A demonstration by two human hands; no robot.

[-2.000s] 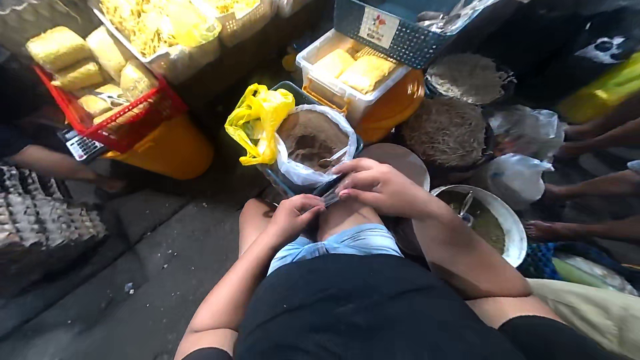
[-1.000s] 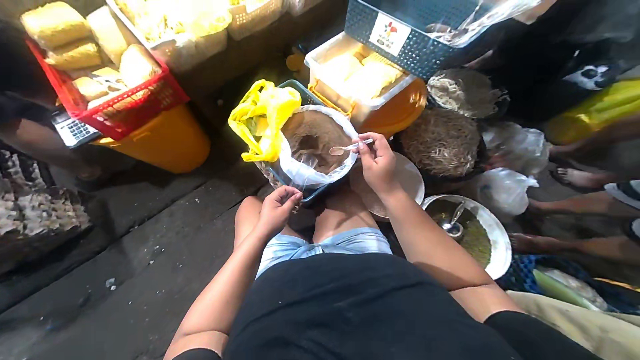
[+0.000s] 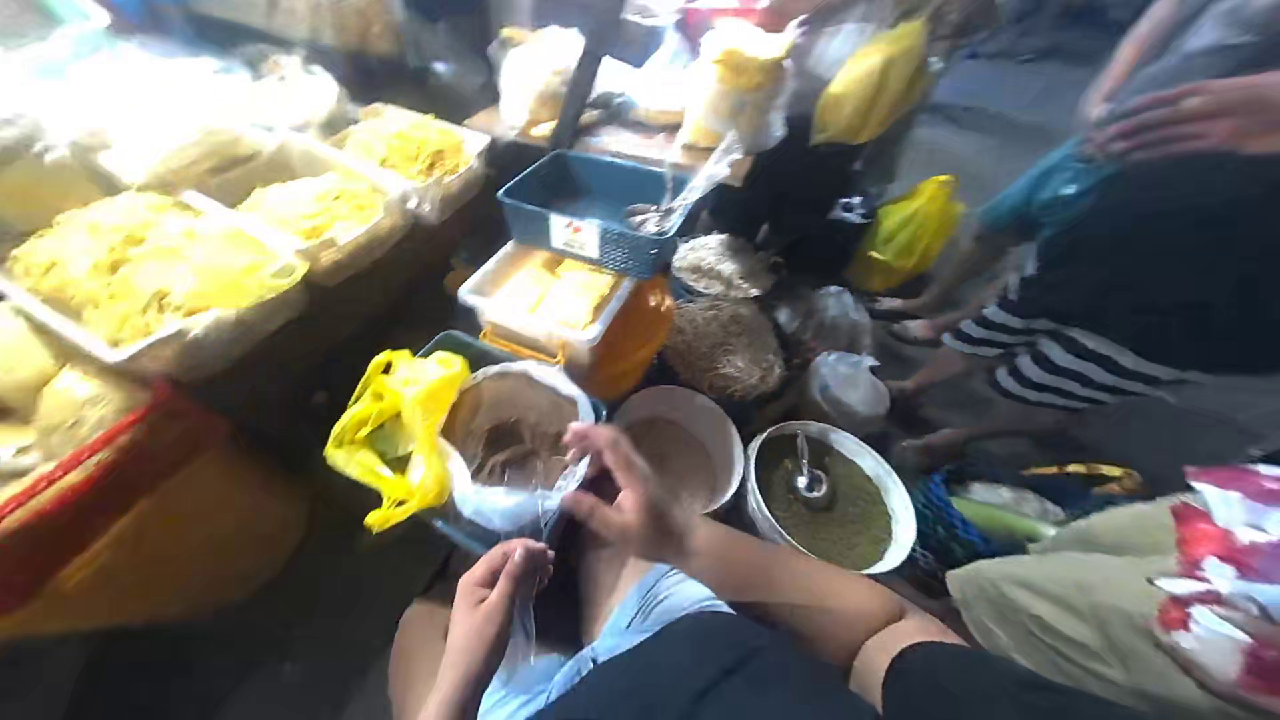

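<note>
My left hand (image 3: 500, 590) pinches a thin clear plastic bag (image 3: 522, 635) that hangs over my lap. My right hand (image 3: 625, 490), blurred, is raised at the right rim of a plastic-lined bucket (image 3: 580, 395); whether its fingers hold anything cannot be made out. Brown powder (image 3: 515, 415) lies in the bucket. A yellow plastic bag (image 3: 400, 430) hangs over the bucket's left side. Right of my right hand stands a round tub of light brown contents (image 3: 680, 450), and beside it a white bucket of greenish contents (image 3: 830, 520) with a metal ladle (image 3: 810, 483) in it.
Trays of yellow noodles (image 3: 140, 270) stand at the left, above a red basket (image 3: 90, 460). Beyond my bucket are a white container of yellow blocks (image 3: 555, 295) and a blue plastic basket (image 3: 590, 205). A heap of dried brown strands (image 3: 725, 345) lies nearby. People stand and sit at the right.
The spoon seen in my right hand one second ago no longer shows there. My right hand has come down towards the bucket's right rim. The view has swung to the right and up.
</note>
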